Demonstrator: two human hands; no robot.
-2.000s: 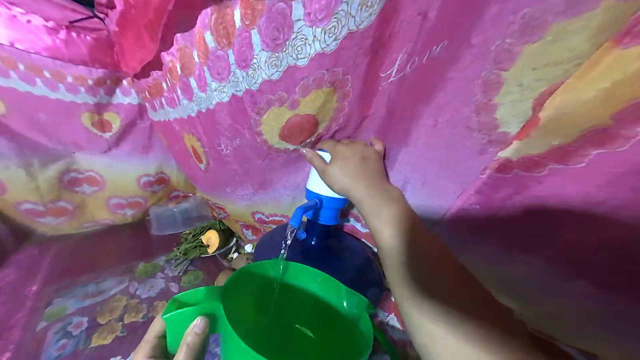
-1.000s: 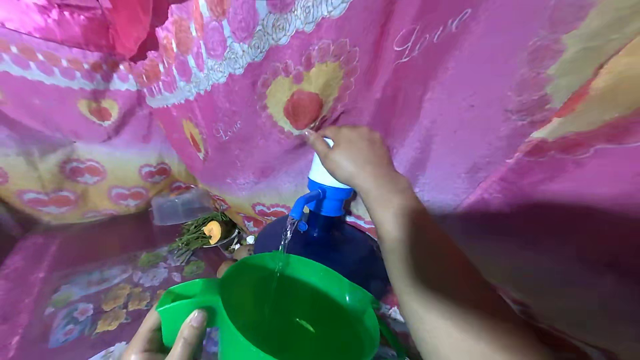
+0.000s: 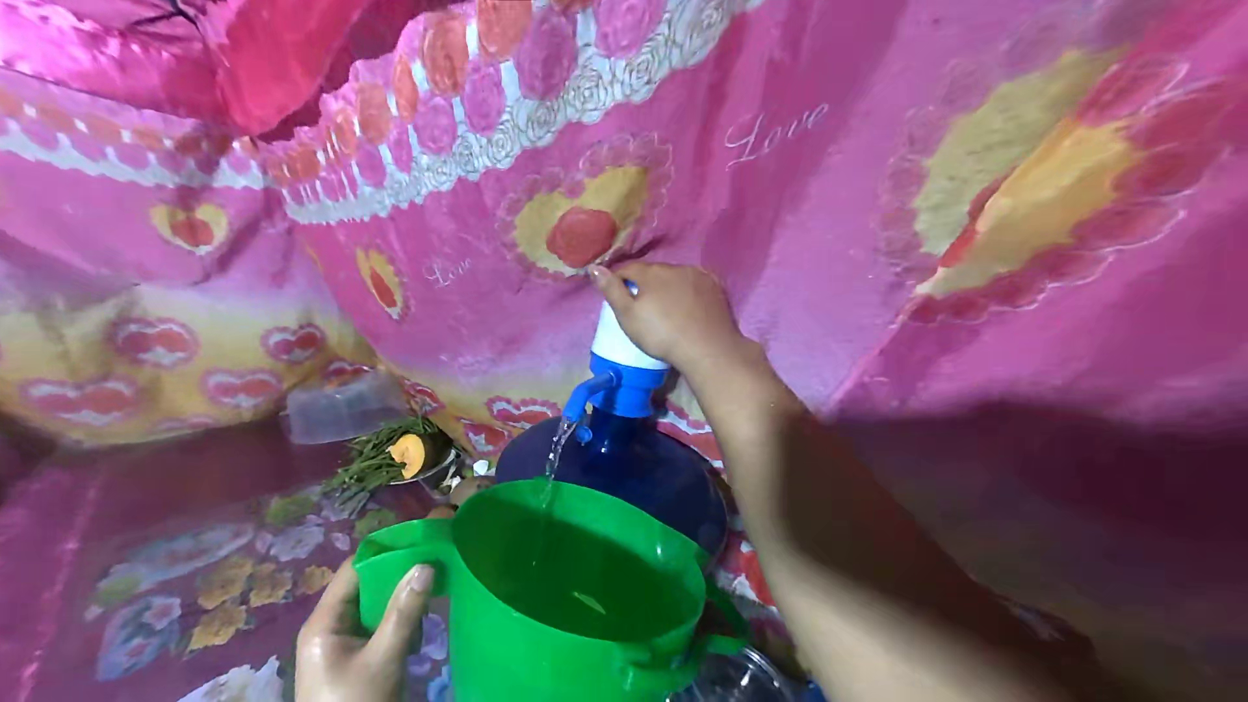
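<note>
My left hand grips the spout-like handle on the left side of a green plastic pitcher. Over the top of a white and blue manual water pump lies my right hand, fingers curled around its head. The pump sits on the neck of a dark blue water jug. A thin stream of water runs from the pump's blue spout into the pitcher, whose mouth is just below and in front. The water level inside is hard to tell.
Behind the jug hangs a pink cloth with hearts and lettering. To the left, a cut squash piece and green vegetables lie near a clear plastic container. A clear object stands beside the pitcher's lower right. The floor covering is floral.
Both hands keep their places on the pitcher and the pump, and water runs in all the frames. The view has shifted only slightly.
</note>
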